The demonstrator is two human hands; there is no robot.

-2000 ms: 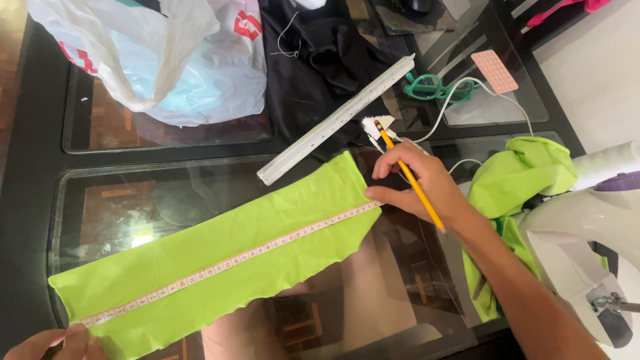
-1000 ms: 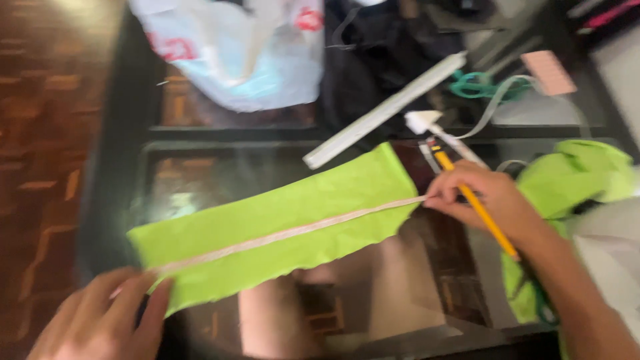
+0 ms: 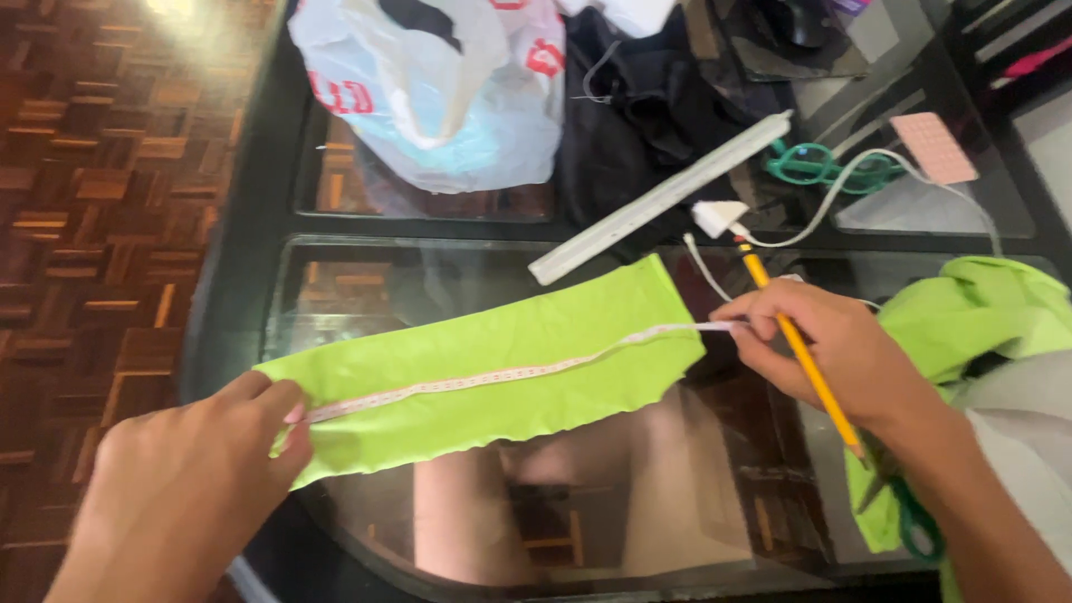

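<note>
A piece of lime green fabric (image 3: 502, 335) lies across the glass-topped table, with one long edge uneven. A measuring tape (image 3: 469, 383) runs lengthwise over it. My left hand (image 3: 201, 461) pinches the tape and the fabric together at the left end. Just past the fabric's right end, my right hand (image 3: 821, 343) pinches the tape between thumb and finger. The same hand holds a yellow pencil (image 3: 804, 356), its eraser end pointing up and away. Part of the tape near the right hand is twisted edge-on.
Beyond the fabric lie a white scale ruler (image 3: 662, 197), black cloth (image 3: 611, 142), a plastic bag (image 3: 461, 159), a white charger (image 3: 720, 216) with its cable, and green eyeglasses (image 3: 804, 164). More green fabric (image 3: 963, 310) and green-handled scissors (image 3: 917, 519) are at right.
The view has shifted. My right hand, which rested at the fabric's right end, now holds the tape beyond that edge. The tape, flat two seconds ago, is partly twisted. My left hand remains at the left end.
</note>
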